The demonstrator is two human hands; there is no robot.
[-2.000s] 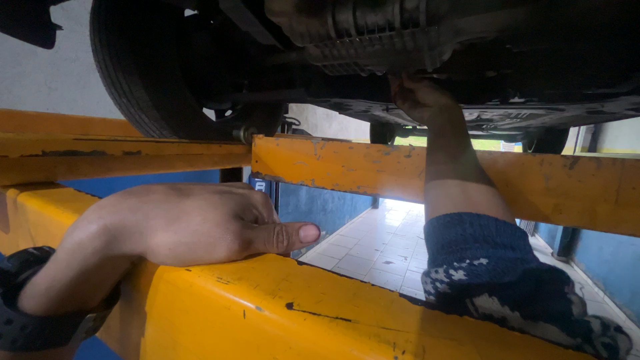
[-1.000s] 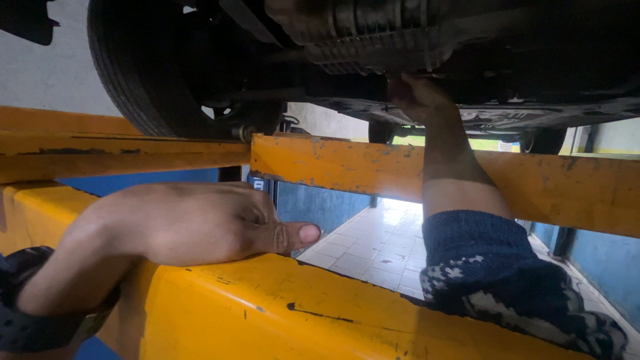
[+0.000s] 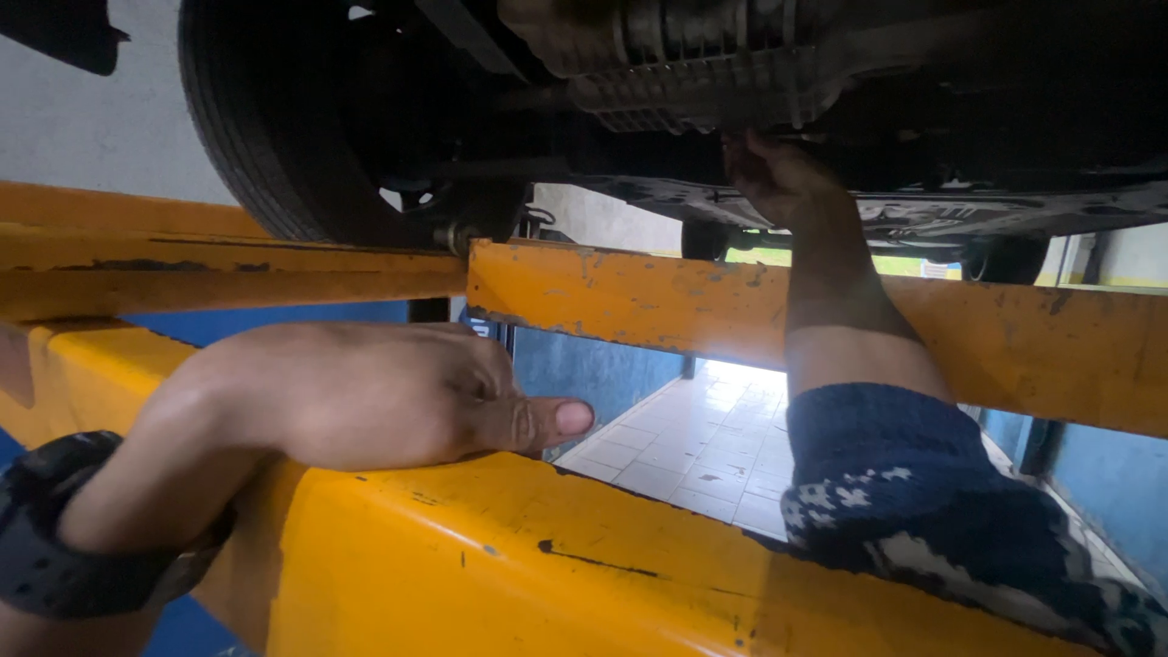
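My left hand [image 3: 365, 392] rests over the near yellow steel beam of a vehicle lift [image 3: 511, 547], its thumb pointing right and its other fingers curled down out of sight. My right hand [image 3: 776, 173] reaches up past the farther orange beam [image 3: 620, 292] to the underside of a raised car. Its fingertips are at the lower edge of a ribbed metal housing [image 3: 693, 82], in shadow; whether they hold anything cannot be made out.
A car wheel's tire [image 3: 246, 137] hangs at the upper left above another orange beam [image 3: 228, 265]. The dark underbody [image 3: 1004, 119] spans the top right. Below lies a tiled floor [image 3: 693, 447] between blue walls [image 3: 593, 374].
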